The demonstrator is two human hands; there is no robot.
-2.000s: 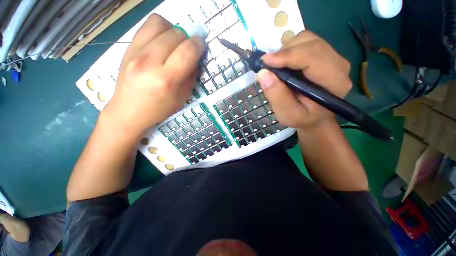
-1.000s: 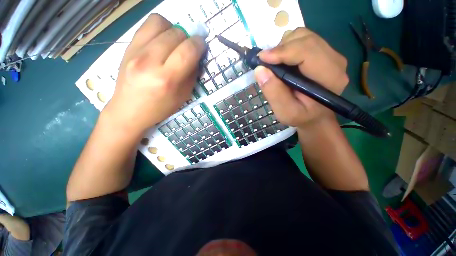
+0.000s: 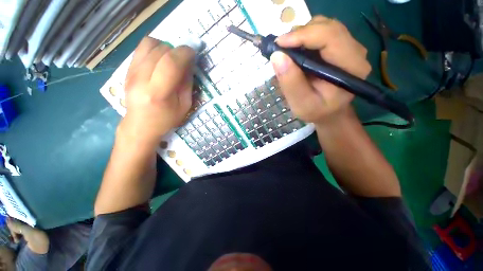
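A white pallet with blocks of small silver-grey circuit boards lies tilted in front of me. My right hand holds the black soldering iron like a pen. Its metal tip points up and left over the upper block; I cannot tell whether it touches. My left hand is closed around a small white piece with a green edge, over the pallet's left part. A thin solder wire runs left from my left hand across the bench. The fingers hide some of the boards.
Stacked white-edged pallets with a brown board stand at upper left. Pliers with orange-yellow handles lie at right, near a black box. A blue bin is at far left. Another person's hand shows at lower left. Cardboard stands at right.
The view has shifted, bringing the blue bin in at left. My left hand has moved a little left and down from the upper block. The iron tip has moved slightly up, still held in my right hand.
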